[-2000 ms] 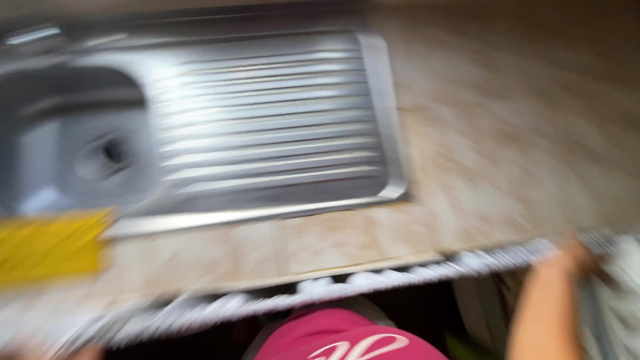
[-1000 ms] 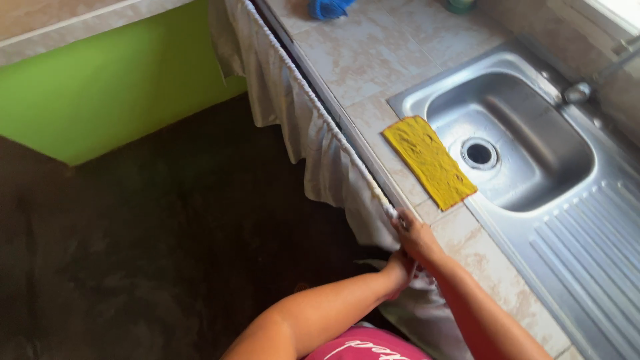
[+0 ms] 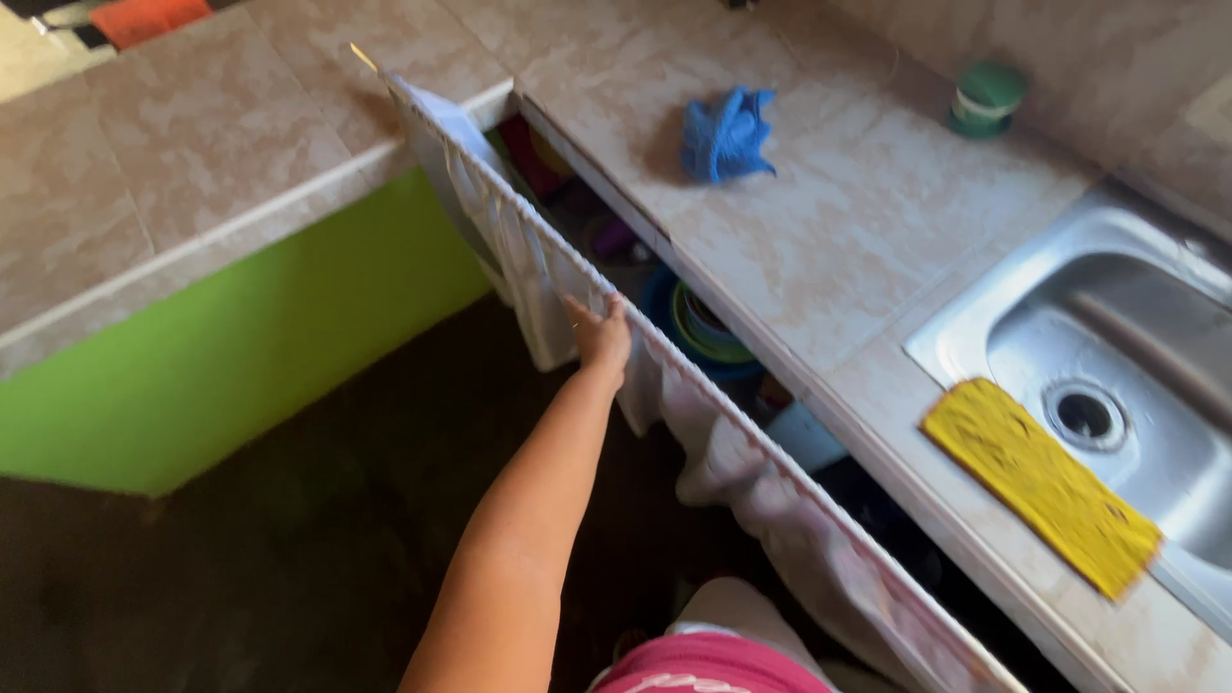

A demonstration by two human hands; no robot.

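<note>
My left hand (image 3: 602, 339) grips the gathered top edge of a whitish cloth curtain (image 3: 707, 438), around the middle of its visible length. The curtain hangs from a long straight support, which runs diagonally from the counter corner to the bottom of the view. A thin yellowish tip (image 3: 364, 58) sticks out at its far end, over the tiled counter. Between the curtain and the front edge of the sink counter (image 3: 847, 423) there is a gap. My right hand is out of view.
A yellow cloth (image 3: 1044, 486) lies by the steel sink (image 3: 1088, 289). A crumpled blue cloth (image 3: 729, 135) and a green container (image 3: 988, 98) stand on the counter. Basins (image 3: 707, 322) show beneath it. A green panel (image 3: 260, 337) lies under the left counter (image 3: 192, 144).
The curtain's top edge has come away from the counter front, opening a gap. My right hand, at the curtain beside my left a second ago, has left the view. The view has shifted left.
</note>
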